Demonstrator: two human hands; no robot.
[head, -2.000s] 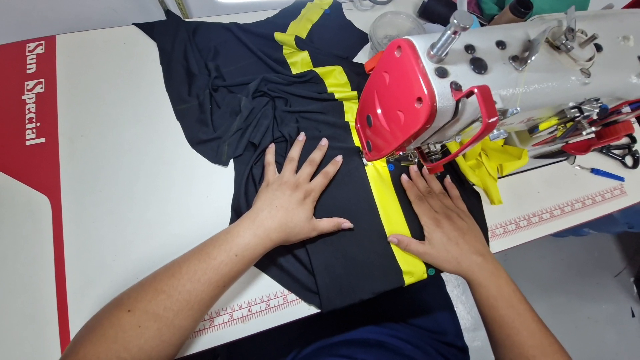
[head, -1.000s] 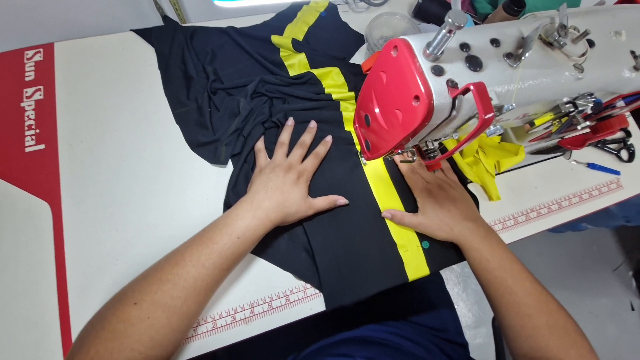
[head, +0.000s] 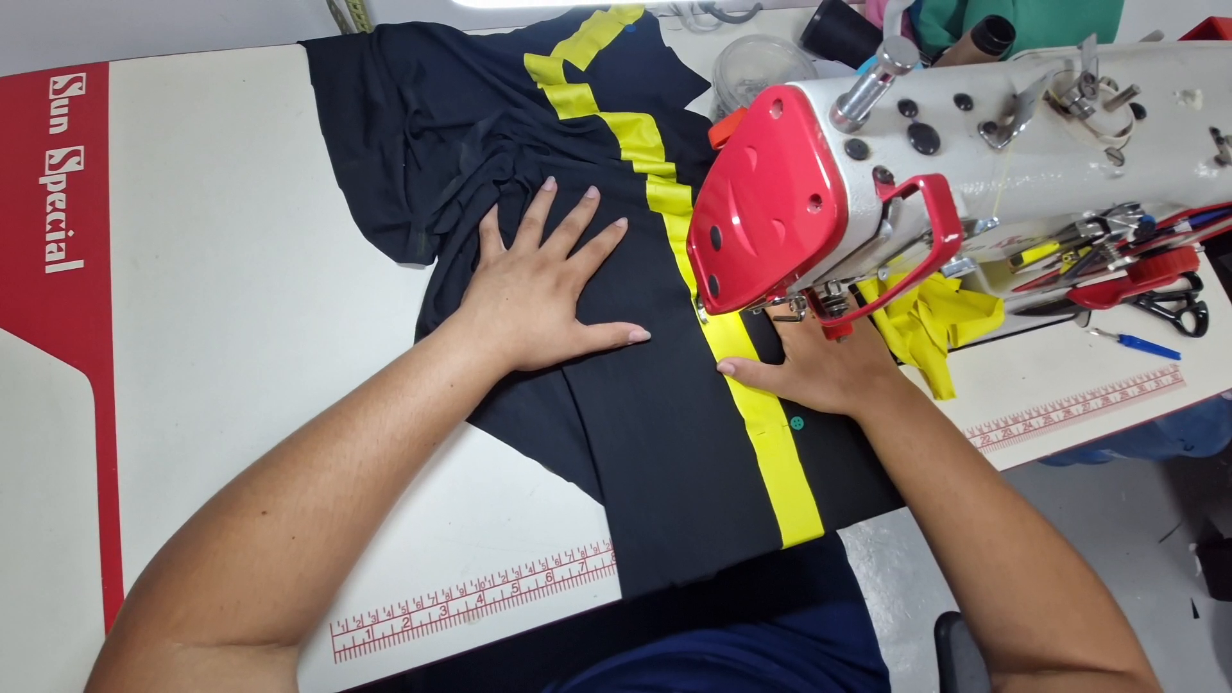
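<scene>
Black fabric [head: 654, 404] lies across the table under the head of a white and red sewing machine [head: 770, 192]. A yellow fabric strip [head: 760, 404] runs along it, rippled at the far end and flat towards me, passing beneath the presser foot area. My left hand [head: 544, 289] rests flat on the black fabric left of the strip, fingers spread. My right hand [head: 828, 356] lies on the fabric to the right of the strip, its thumb on the yellow; the machine head hides its fingertips. A small green button [head: 796, 423] is beside the strip near my right wrist.
Crumpled yellow fabric [head: 938, 322] lies right of my right hand. Black-handled scissors [head: 1179, 306], a blue-handled tool [head: 1145, 345] and a tray of tools [head: 1078, 255] are further right. A clear round container [head: 760, 72] and thread cones [head: 982, 38] stand behind the machine. Printed rulers [head: 472, 602] mark the table's front edge.
The near end of the yellow strip and the black fabric have moved towards me. My right hand's fingers, plainly seen before, are now largely behind the machine head.
</scene>
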